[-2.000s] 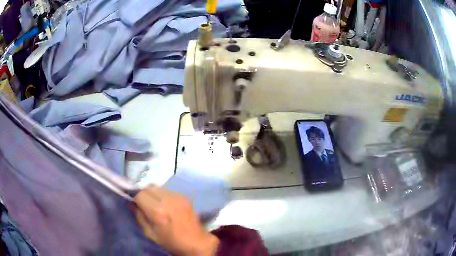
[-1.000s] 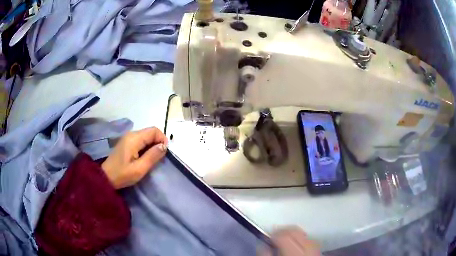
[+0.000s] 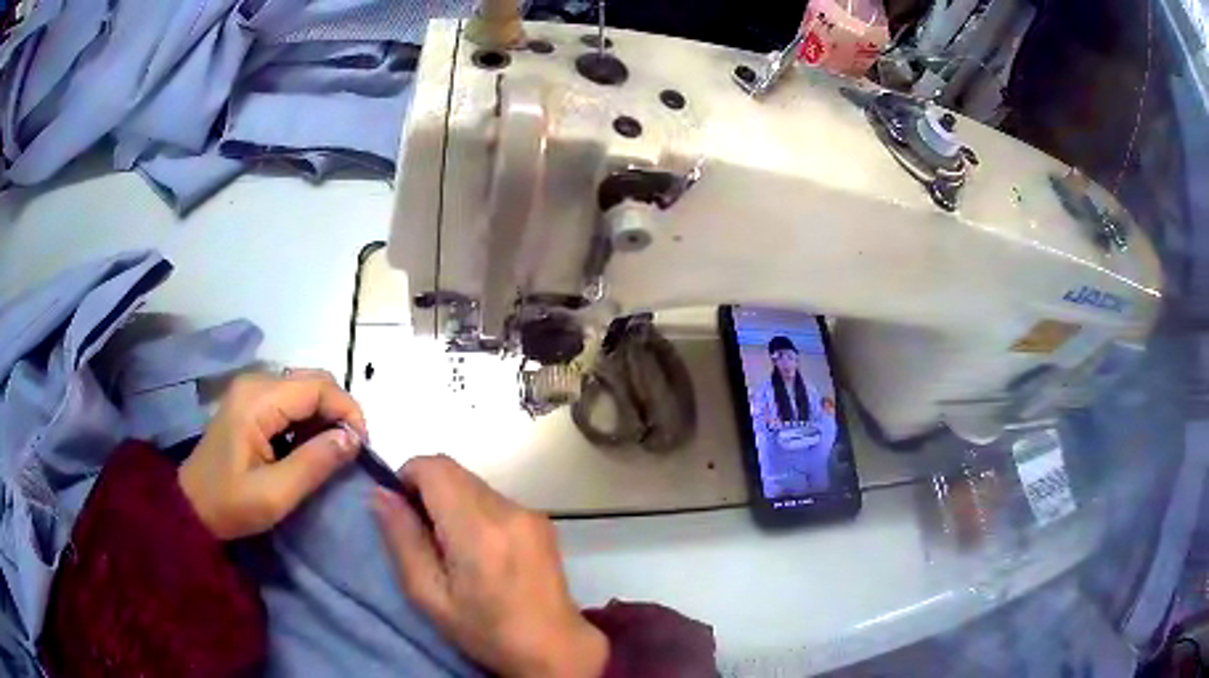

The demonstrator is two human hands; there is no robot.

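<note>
The blue garment cloth (image 3: 351, 563) hangs from my hands over the table's front edge, left of the needle area. A dark edge runs along its top between my hands. My left hand (image 3: 272, 450) pinches this edge between thumb and fingers, just left of the machine bed. My right hand (image 3: 484, 563) holds the same edge close beside it, at the lower right. The cream sewing machine (image 3: 743, 199) stands behind them, its lamp lighting the needle plate (image 3: 458, 384). No cloth lies under the presser foot.
Dark-handled snips (image 3: 643, 391) lie on the bed beside an upright lit phone (image 3: 796, 417). A clear packet (image 3: 994, 497) lies to the phone's right. More blue cloth is heaped at the back left (image 3: 312, 106) and left. A pink-labelled bottle (image 3: 842, 33) stands behind the machine.
My right hand has moved from the lower right in to beside my left hand, and the edge between them is shorter. The view has shifted, so the machine sits further left.
</note>
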